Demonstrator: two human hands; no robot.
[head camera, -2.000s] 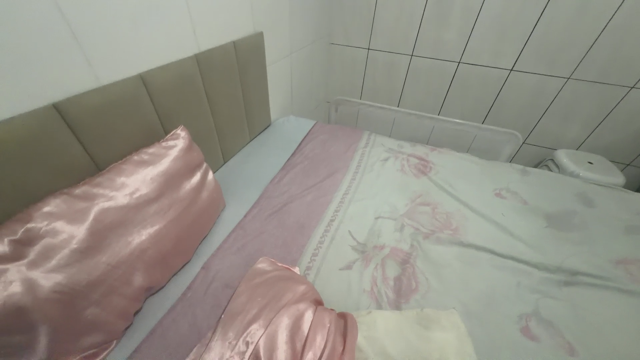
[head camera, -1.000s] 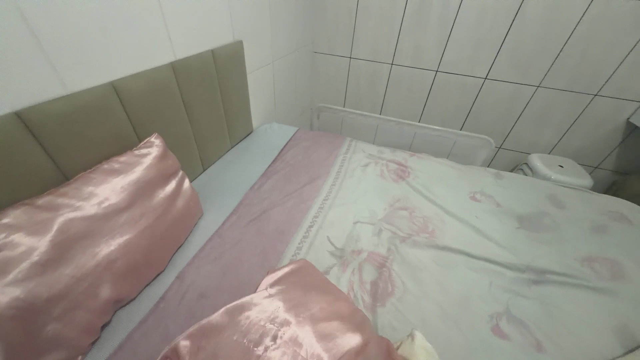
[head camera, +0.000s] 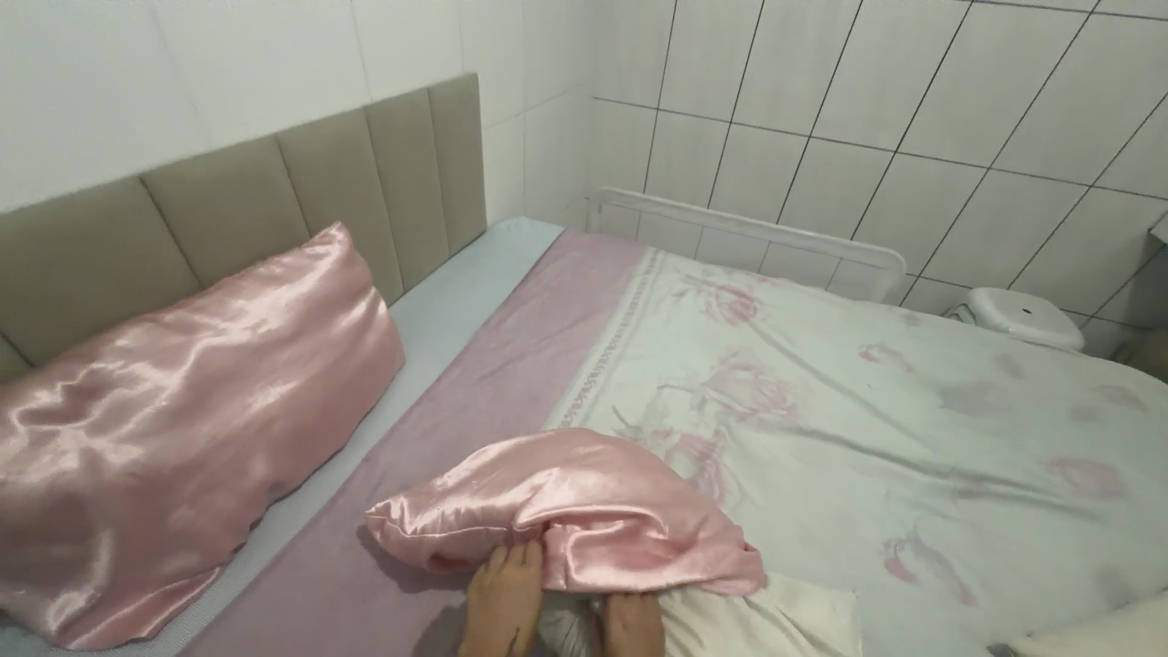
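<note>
A pink satin pillowcase (head camera: 584, 484) bunches over the near part of the bed, with a cream pillow (head camera: 776, 611) sticking out from under its right end. At its lower edge my left hand (head camera: 505, 593) grips the satin with curled fingers. Just to the right, my right hand (head camera: 632, 625) holds the same edge, its fingertips partly hidden under the fabric. Another pillow in a pink satin pillowcase (head camera: 210, 401) leans on the beige padded headboard (head camera: 328, 192) at the left.
A floral bedspread with a mauve band (head camera: 912, 429) covers the bed over a pale blue sheet (head camera: 465, 292). Behind the far side are a white rail (head camera: 748, 228) and a white plastic stool (head camera: 1027, 315) by the tiled wall. Cream fabric (head camera: 1109, 630) lies at the lower right.
Both hands have come into view at the pillowcase's edge. The near pillowcase has changed shape, now bunched into a wide arc, and more of the cream pillow shows than one second ago.
</note>
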